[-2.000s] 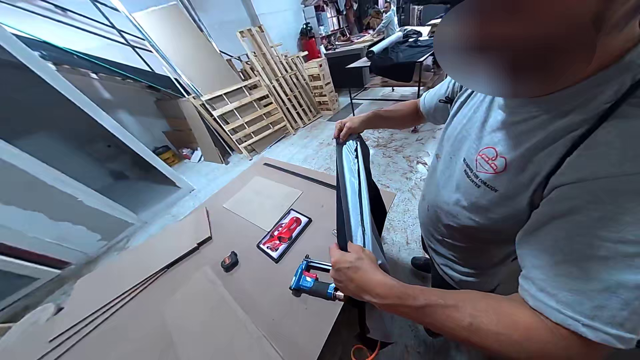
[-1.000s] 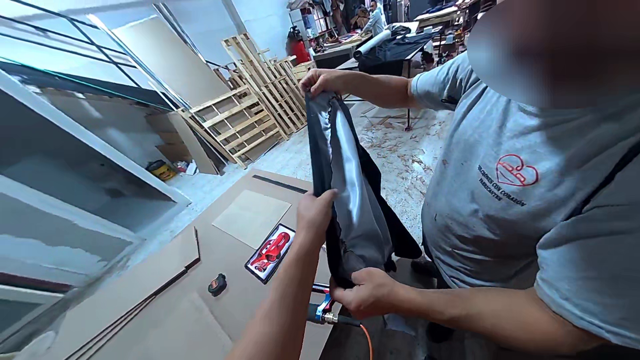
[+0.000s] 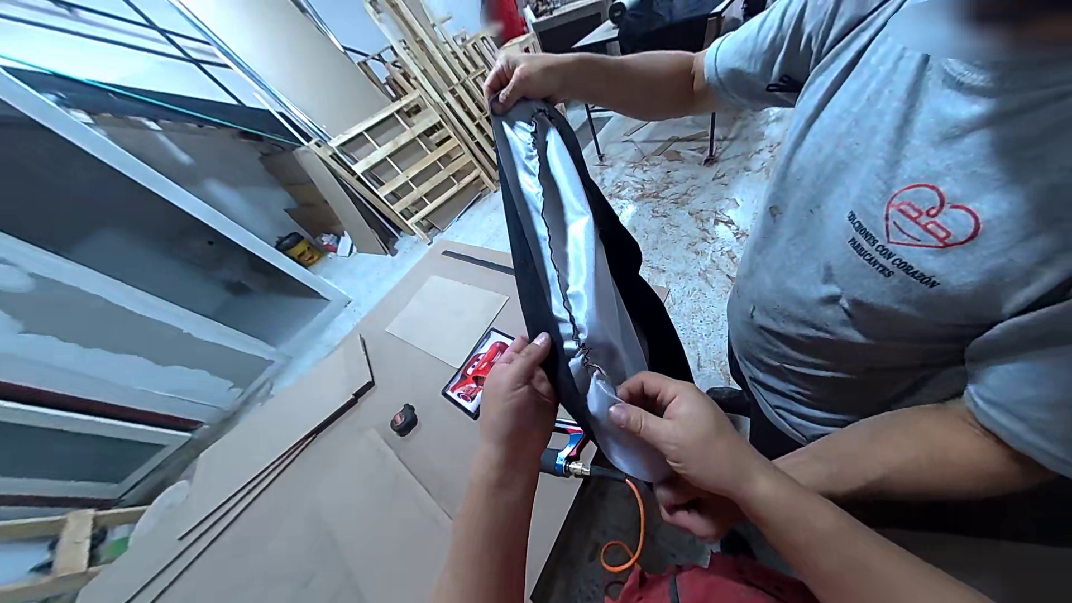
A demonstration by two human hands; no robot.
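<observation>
A piece of black fabric with a silvery satin-like lining (image 3: 578, 243) hangs stretched between hands, its dark seam facing up. My left hand (image 3: 519, 398) pinches its near left edge between thumb and fingers. With thumb and forefinger, my right hand (image 3: 687, 431) grips the lining at the near end. A co-worker's hand (image 3: 519, 79) holds the far end, and the co-worker's other hand (image 3: 699, 507) is at the near end, partly hidden beneath my right hand. Under the fabric, a blue pneumatic tool (image 3: 565, 456) with an orange hose (image 3: 641, 536) shows in part at the board's edge.
Large brown boards (image 3: 335, 519) lie below, bearing a tape measure (image 3: 404, 420), a smaller panel (image 3: 448, 314) and a picture of a red car (image 3: 477, 368). The co-worker in a grey shirt (image 3: 837, 276) stands at the right. Wooden pallets (image 3: 410, 159) lean behind.
Both of my hands are now on the fabric; two seconds ago neither was in view, and one second ago my left hand was on it. The view has moved closer.
</observation>
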